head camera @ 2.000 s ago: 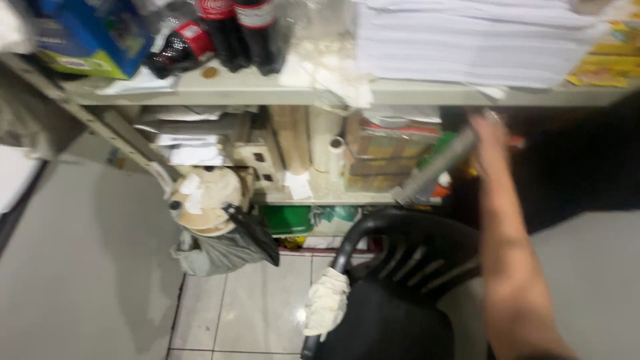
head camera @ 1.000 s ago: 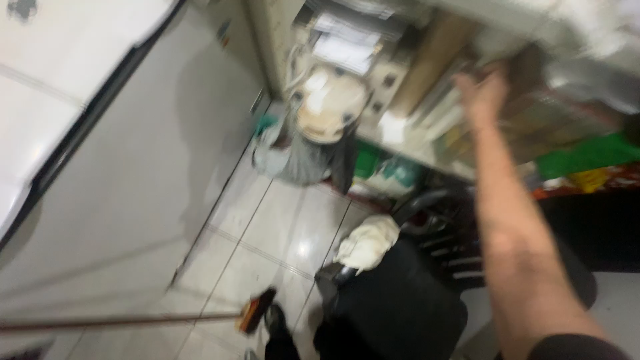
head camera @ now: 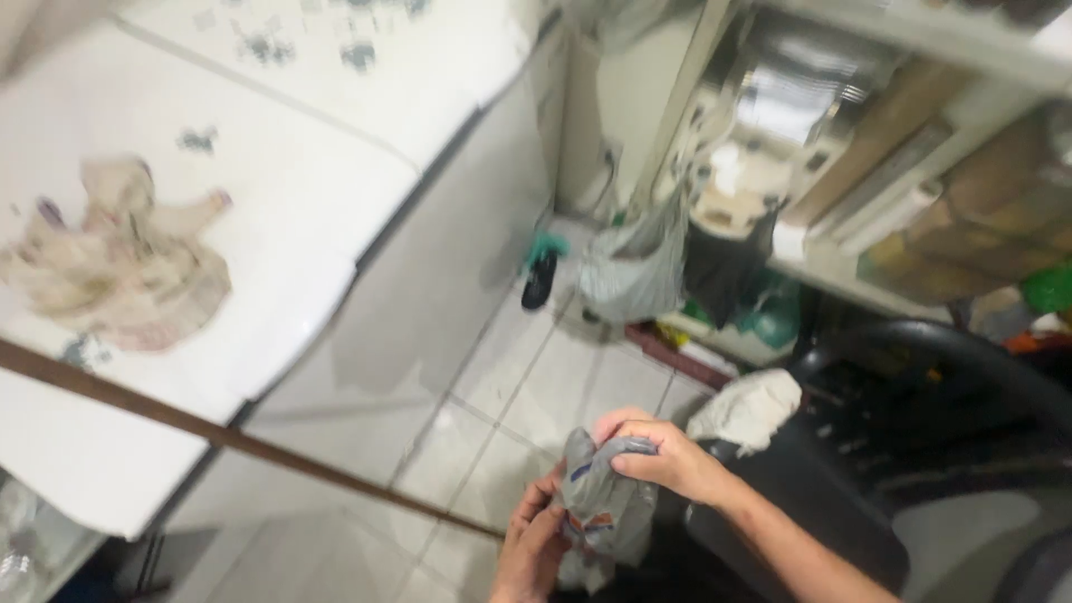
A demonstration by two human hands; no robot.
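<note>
A crumpled grey plastic bag (head camera: 615, 502) with blue and orange print is between my two hands at the lower middle. My right hand (head camera: 657, 456) grips its upper edge, thumb and fingers closed on the plastic. On the bag's left side, my left hand (head camera: 536, 532) holds it with bent fingers. Just right of my right hand, a bundled white cloth (head camera: 745, 410) hangs on the arm of a black plastic chair (head camera: 804, 502).
A white table (head camera: 335, 193) at the left bears a crumpled beige cloth (head camera: 134, 260). A brown pole (head camera: 276, 456) crosses the lower left. Shelves (head camera: 871, 285) with rolls and packs stand at the upper right; a grey bag (head camera: 636, 268) hangs beside them. A black-handled object (head camera: 538, 280) is near the wall.
My right hand has left the shelf and is now on the grey plastic bag. My left hand has come into view, holding the bag too. The view has swung left, towards the table.
</note>
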